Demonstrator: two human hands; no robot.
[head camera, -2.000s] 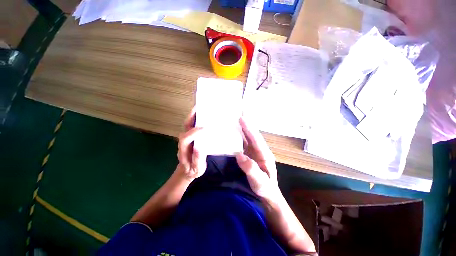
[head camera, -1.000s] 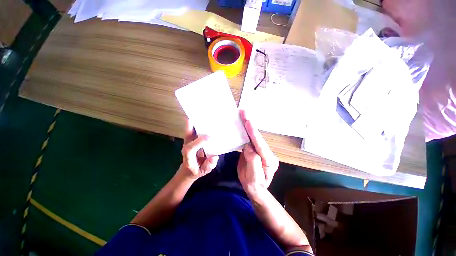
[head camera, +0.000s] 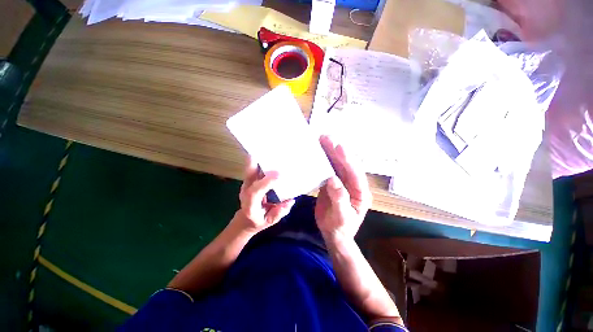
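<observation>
A white box blank (head camera: 281, 144), overexposed and about hand-sized, is held over my lap at the desk's front edge, tilted with its top to the left. My left hand (head camera: 259, 198) grips its lower left edge, thumb on the face. My right hand (head camera: 343, 191) is at its lower right edge, fingers stretched along that side; whether it grips or only touches the blank I cannot tell. More white blanks (head camera: 491, 126) lie on the right of the desk in a clear plastic bag (head camera: 520, 194).
Tape roll (head camera: 290, 68) on a red dispenser stands beyond the blank. Eyeglasses (head camera: 337, 84) lie on printed paper (head camera: 377, 84). An open brown carton (head camera: 478, 253) with small white pieces is low at the right. Part of another person (head camera: 549, 26) shows at the upper right.
The blank has turned from upright to leaning left. My right hand has shifted slightly right, its fingers straighter and more apart. The desk view has shifted slightly.
</observation>
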